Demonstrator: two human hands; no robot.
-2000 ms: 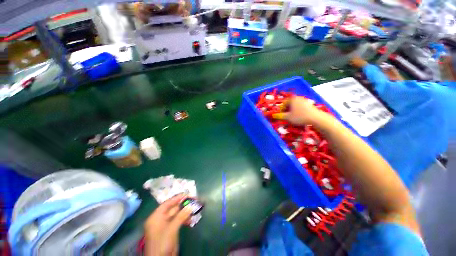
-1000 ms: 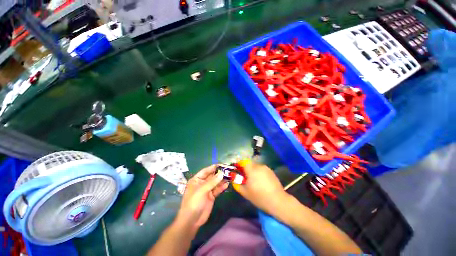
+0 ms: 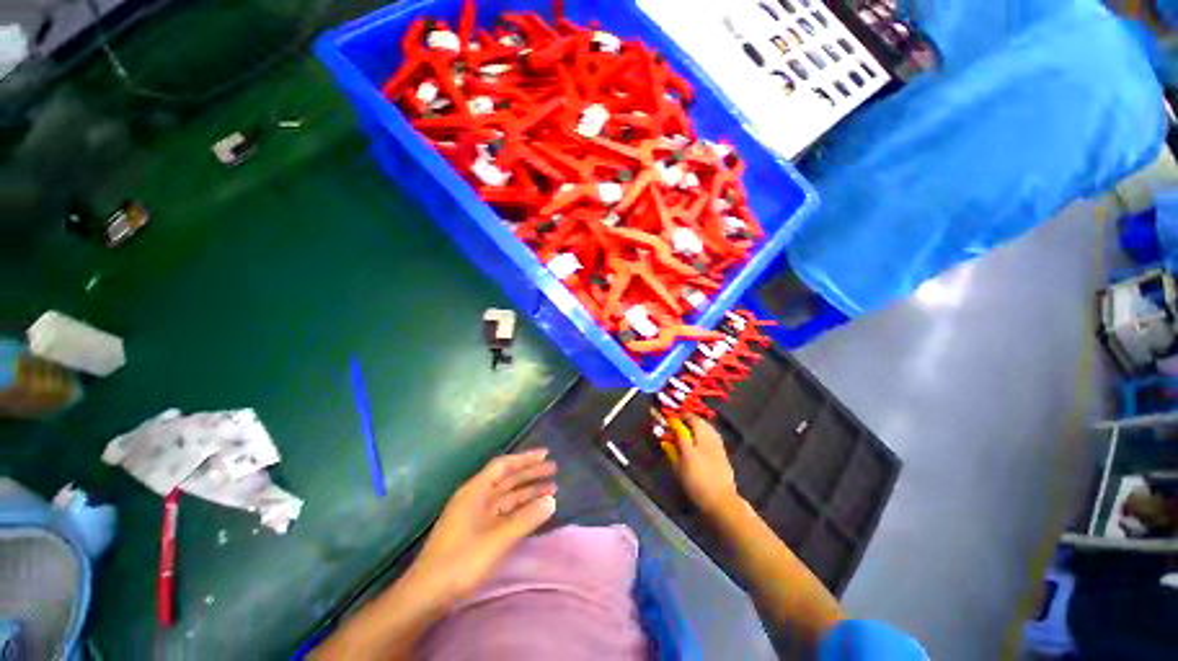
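My right hand (image 3: 702, 467), with yellow finger cots, is at the near end of a row of red spring clamps (image 3: 723, 366) in the black tray (image 3: 827, 452). Its fingertips are closed around a red clamp there, which they partly hide. My left hand (image 3: 491, 523) is empty, fingers apart, above the bench edge near my lap. The blue bin (image 3: 452, 239) full of red clamps (image 3: 594, 168) stands beyond the tray.
A small black and white module (image 3: 499, 333), blue stick (image 3: 368, 426), crumpled wipe (image 3: 207, 455) and red pen (image 3: 168, 555) lie on the green bench. The fan (image 3: 39, 568) is at the left edge. A white slotted tray (image 3: 775, 78) and a person's blue sleeve (image 3: 982, 168) are beyond the bin.
The view has swung right. My hands were together over the device and a red clamp; they have parted. My right hand has moved right to the black tray. My left hand has let go.
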